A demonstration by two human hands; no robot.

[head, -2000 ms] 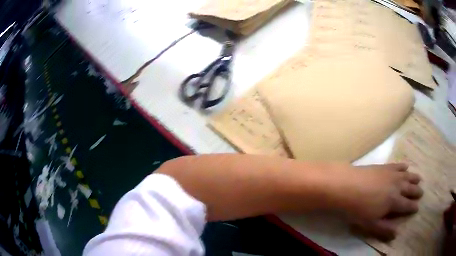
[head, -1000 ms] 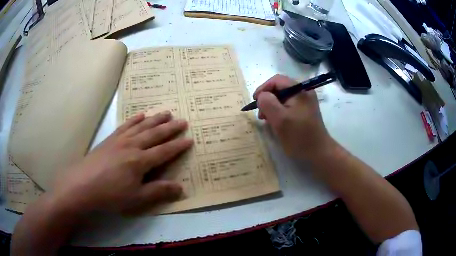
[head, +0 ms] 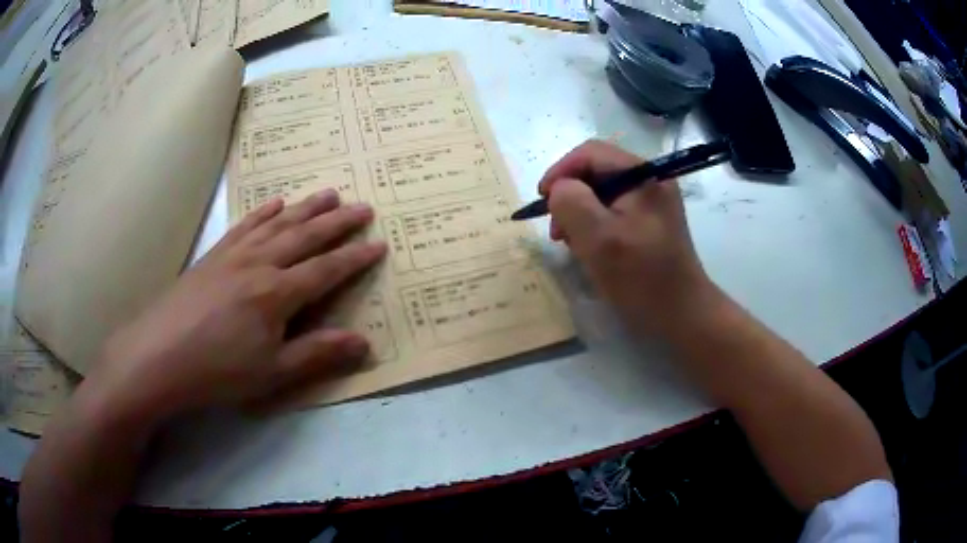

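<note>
A tan printed ticket sheet (head: pixel 440 233) with two columns of ruled boxes lies on the white tabletop. My left hand (head: pixel 265 292) lies flat on its lower left part, fingers apart, holding nothing and covering some boxes. My right hand (head: pixel 626 233) grips a black pen (head: pixel 668 162). The pen tip points left at the sheet's right edge, by the fourth box of the right column; whether it touches cannot be told. A plain kraft paper piece (head: pixel 127 212) with a curved edge lies left of the sheet, partly behind my left hand.
Other kraft sheets (head: pixel 281 19) lie at the upper left. A notepad (head: pixel 498 11) is cut off at the top. A grey round container (head: pixel 657 69), a black phone (head: pixel 749 106), a black stapler (head: pixel 848 106) and a red-and-white item (head: pixel 913 256) are at the right. The table's dark red edge (head: pixel 509 483) runs below.
The view has swung from the scissors and floor at the left to the ticket sheet. Since one second ago the sheet shows higher, and the pen tip is one box lower along its right edge.
</note>
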